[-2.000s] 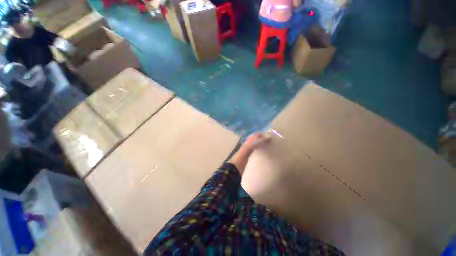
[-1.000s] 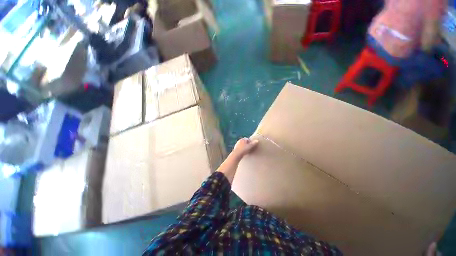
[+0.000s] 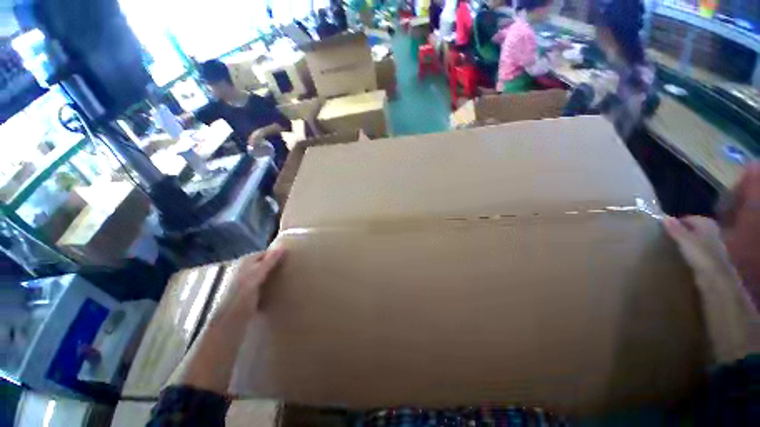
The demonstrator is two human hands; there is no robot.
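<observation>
A large brown carton (image 3: 475,308) fills the view in front of me, with a crease across it and a broad panel (image 3: 458,175) beyond the crease. My left hand (image 3: 254,282) holds its left edge near the crease. My right hand (image 3: 696,242) holds its right edge near the crease, with the fingers partly hidden. The carton's underside and inside are hidden.
Closed, taped cartons (image 3: 175,325) stand at the left, beside a grey and blue machine (image 3: 79,342). A person in dark clothes (image 3: 250,117) works beyond. Open cartons (image 3: 342,67) stand ahead. A long bench (image 3: 700,138) and seated people are at the right.
The view has risen and turned, showing more of the workshop. The carton is now squarely in front of me. My right hand has come into full view on its right edge.
</observation>
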